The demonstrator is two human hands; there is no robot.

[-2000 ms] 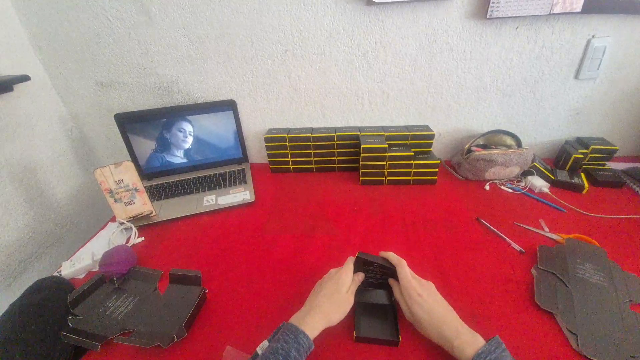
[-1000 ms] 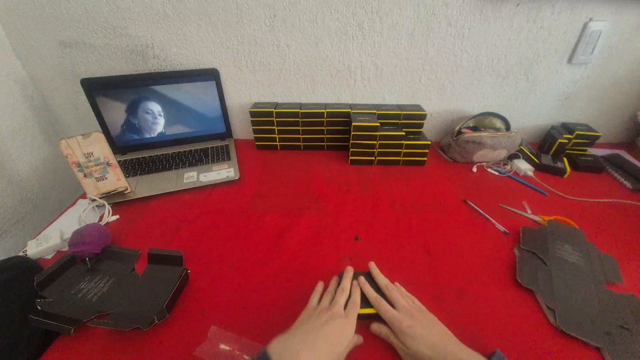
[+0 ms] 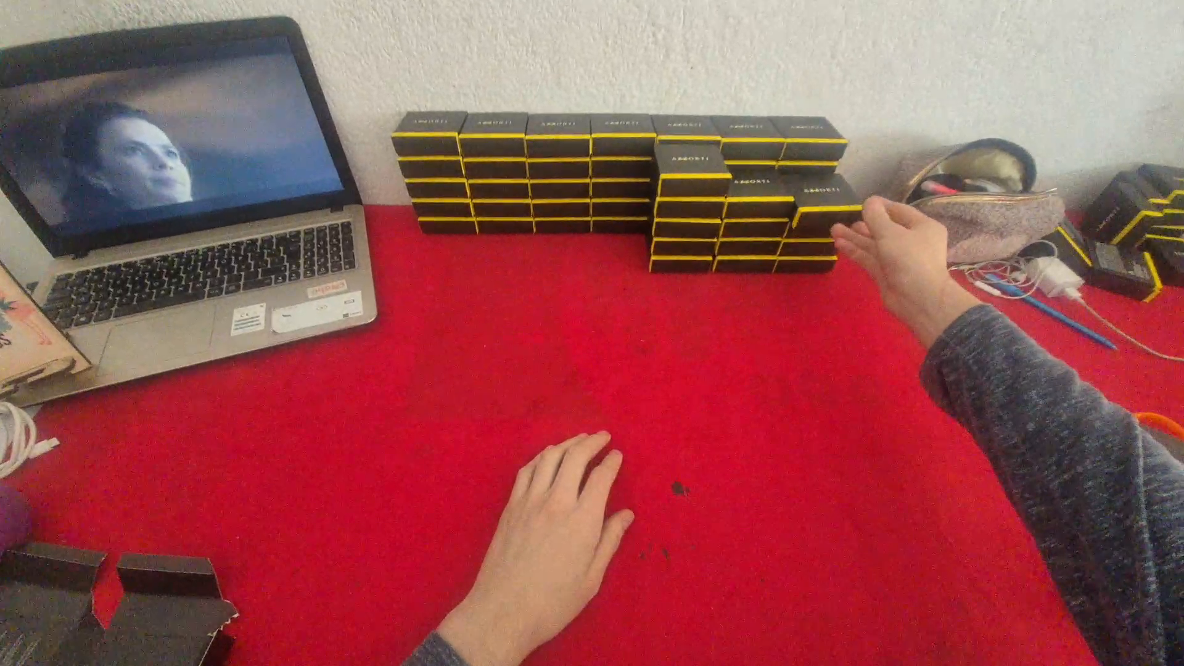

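Note:
My left hand [image 3: 555, 536] rests palm down on the red cloth [image 3: 462, 370], fingers a little apart, with nothing in it. My right hand [image 3: 893, 245] is stretched out to the right end of the front stack, its fingertips at the right edge of a small black box with a yellow border [image 3: 826, 199]. That box lies slightly askew on top of the end column. Beside it, more black boxes [image 3: 689, 171] stand in columns, and a longer row of them [image 3: 527, 139] is behind, by the wall. The fingertips partly hide the box's lower right corner.
An open laptop [image 3: 203, 305] stands at the left, a decorated phone or case [image 3: 28, 342] against it. Flattened black cardboard [image 3: 157, 592] lies at lower left. At the right are an open pouch [image 3: 990, 213], a white charger [image 3: 1054, 276], a blue pen [image 3: 1054, 314] and loose black boxes [image 3: 1119, 208].
My hands were together on a black box near the front; now they are apart. The right has reached forward to the stack, and the end column is higher. The view has moved closer.

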